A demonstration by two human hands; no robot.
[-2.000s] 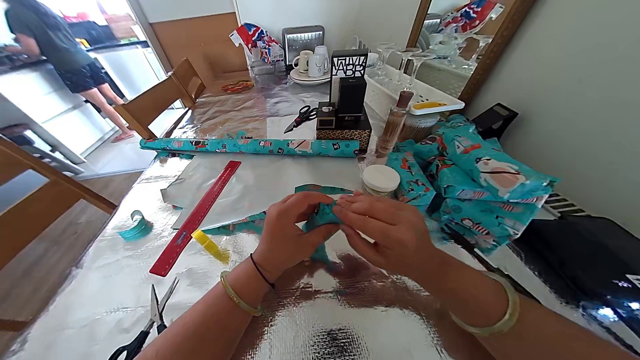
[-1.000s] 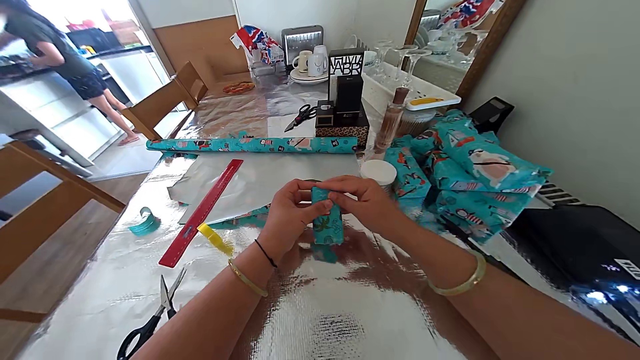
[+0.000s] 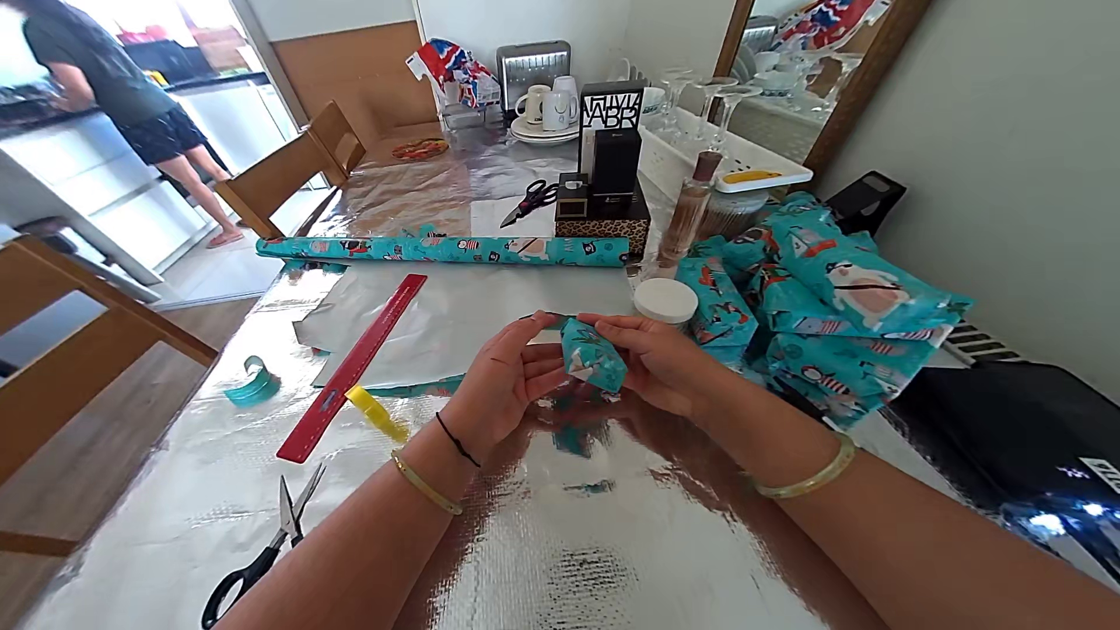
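A small parcel in teal patterned wrapping paper (image 3: 593, 354) is held above the silver-covered table, between my two hands. My left hand (image 3: 516, 376) grips its left side and upper edge, with the thumb on top. The fingers of my right hand (image 3: 652, 359) pinch its upper right side. Left of my hands lie a red ruler (image 3: 363, 354) and a yellow tape dispenser (image 3: 377, 415). Black-handled scissors (image 3: 278, 538) rest with their blades apart beside my left forearm. A roll of the same teal paper (image 3: 446, 250) lies across the table behind a flat sheet, white side up (image 3: 490, 302).
Wrapped parcels (image 3: 862, 297) are piled at the right, beside a white-lidded jar (image 3: 666, 300) and a perfume bottle (image 3: 689, 214). Boxes (image 3: 612, 166) and a second pair of scissors (image 3: 530, 203) stand and lie farther back. A person (image 3: 122, 96) stands at a counter beyond wooden chairs (image 3: 280, 175).
The parcel was upright with its long face showing a second ago; now it is tilted and looks shorter. My hands have shifted around it, with the left fingers now spread behind it.
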